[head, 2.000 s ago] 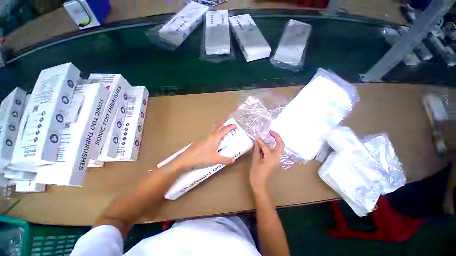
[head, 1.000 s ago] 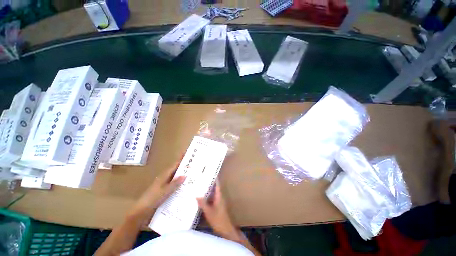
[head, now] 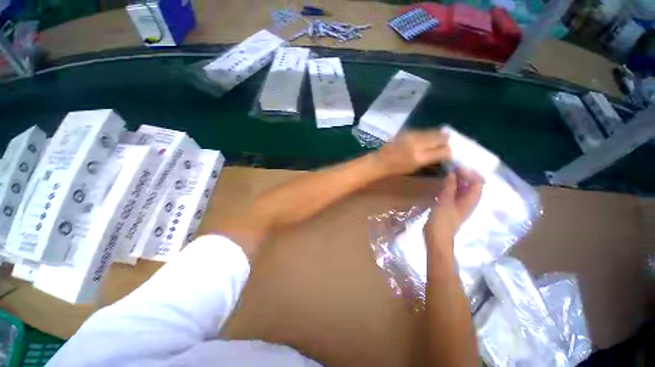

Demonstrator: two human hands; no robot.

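The stack of empty poly bags (head: pixel 495 215), flat, whitish and glossy, lies right of centre on the brown bench top. My left hand (head: pixel 416 152) reaches across to its far corner, with the fingers closed on the bag edge. My right hand (head: pixel 458 199) is over the stack just below my left hand; its fingers are bent and blurred, and I cannot tell if they grip film. Crinkled clear film (head: pixel 395 254) spreads from the stack's left side. The pile of unbagged boxes (head: pixel 79 193) leans at the left, with black print and round icons.
Bagged boxes (head: pixel 393 106) lie on the dark green conveyor belt (head: pixel 179 122). Spare bag bundles (head: pixel 535 315) lie at the lower right. A grey metal post (head: pixel 603 147) stands at the right. A green crate (head: pixel 43 353) shows at lower left. The far bench holds a blue-and-white box (head: pixel 161 21) and red items (head: pixel 474 29).
The carton my hands held in front of me no longer shows. Both hands have moved right and forward to the bag stack. The view has shifted, and my left sleeve now shows more.
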